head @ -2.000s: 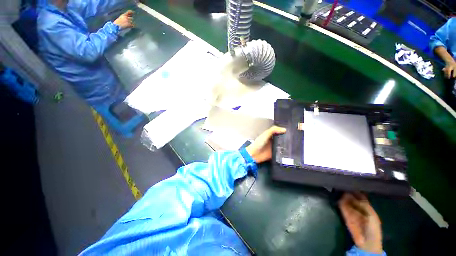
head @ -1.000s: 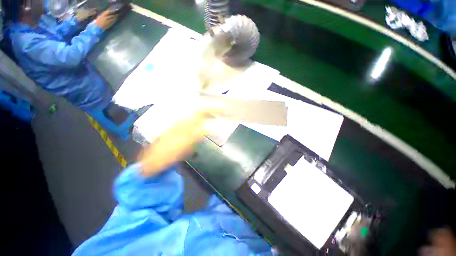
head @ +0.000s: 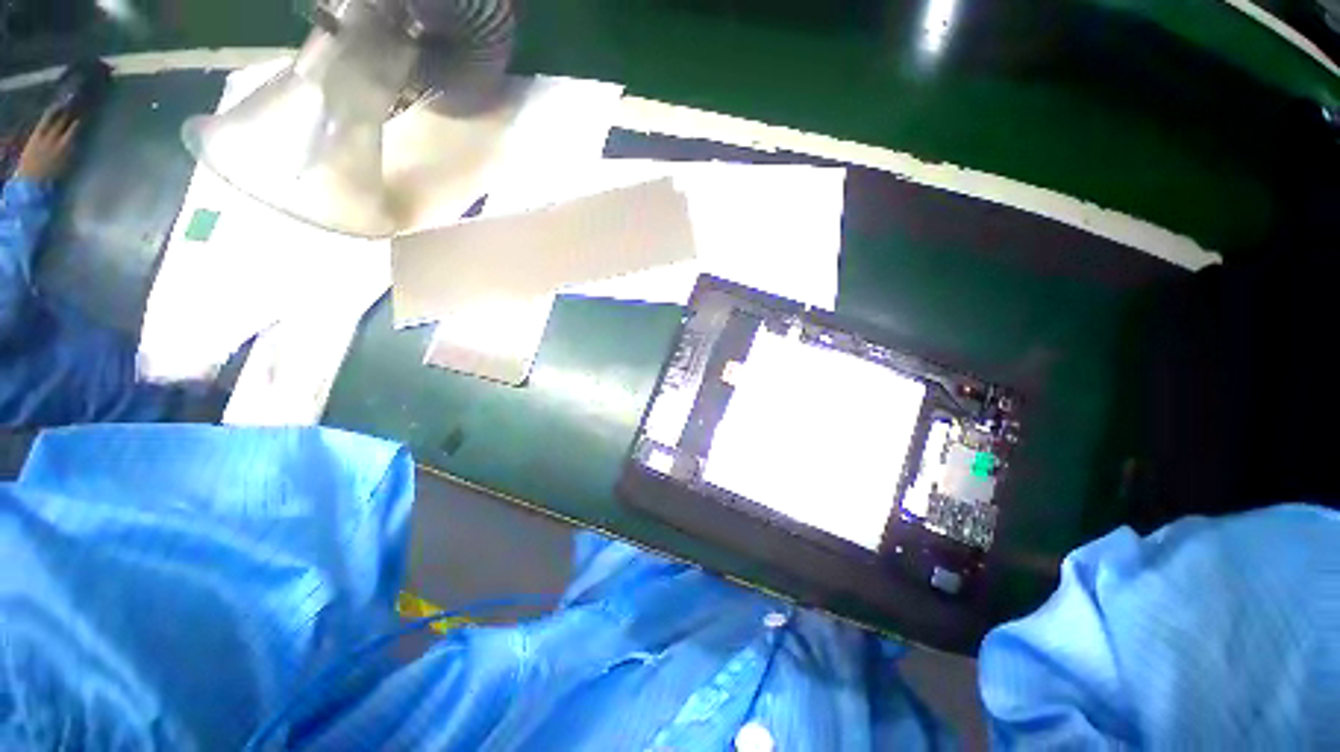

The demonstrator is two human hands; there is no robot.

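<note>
An open-backed tablet unit (head: 816,435) lies slantwise on the dark green bench mat, with a glaring white battery (head: 823,435) in its middle. Its circuit board (head: 963,485) with a green spot is at the right end. A long grey-beige adhesive sheet (head: 544,250) lies over white backing sheets (head: 764,221) to the upper left of the tablet. A smaller beige-edged piece (head: 492,338) lies below it. Neither of my hands is in the picture; only my blue sleeves show at the lower left and lower right.
A translucent extraction hood (head: 353,132) on a ribbed hose hangs over white sheets at upper left. Another person's hand (head: 49,147) and blue sleeve are at the left edge. The green conveyor (head: 735,59) runs behind a pale edge. A thin blue cord crosses my lap.
My blurred left hand has left the sheets and the picture; my right hand has also gone from view. The view has shifted, and the tablet appears farther up and left.
</note>
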